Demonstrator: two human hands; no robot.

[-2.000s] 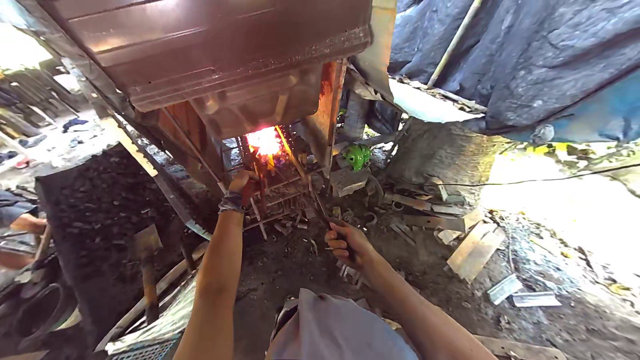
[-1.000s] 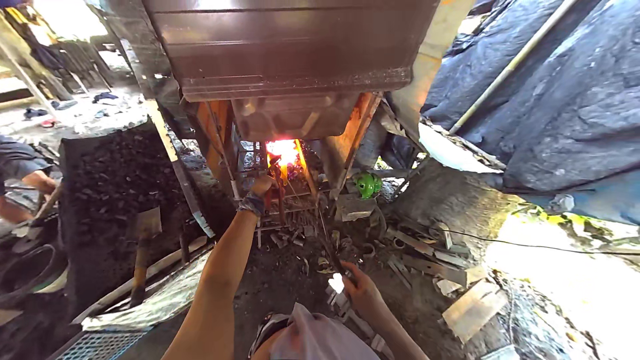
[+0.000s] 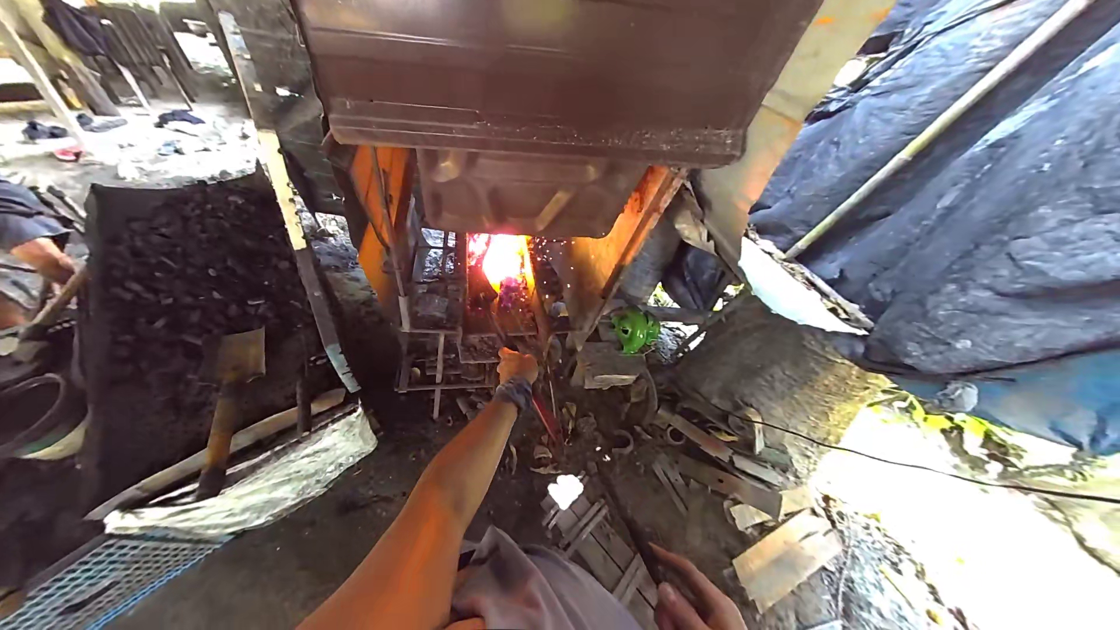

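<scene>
My left hand (image 3: pixel 517 366), with a dark band on its wrist, is closed on a thin dark rod at the mouth of the forge. The rod's far part reaches toward the glowing fire (image 3: pixel 507 262), where sparks fly; its end is lost in the glare. My right hand (image 3: pixel 696 595) is low at the bottom edge, around a long dark metal tool (image 3: pixel 634 529) that slants up and left; what kind of tool I cannot tell. A brown sheet-metal hood (image 3: pixel 534 79) hangs over the fire.
Charcoal (image 3: pixel 201 254) fills a dark bed at left, with a shovel (image 3: pixel 236 354) on it. A person's arm (image 3: pixel 44 258) shows at the far left. A green object (image 3: pixel 635 330) stands right of the forge. Wood offcuts (image 3: pixel 787 560) and a black cable (image 3: pixel 875 455) lie at right.
My right hand has moved down, away from the forge, with the dark tool in it. My left hand has stayed near the forge mouth. Sparks now show beside the fire.
</scene>
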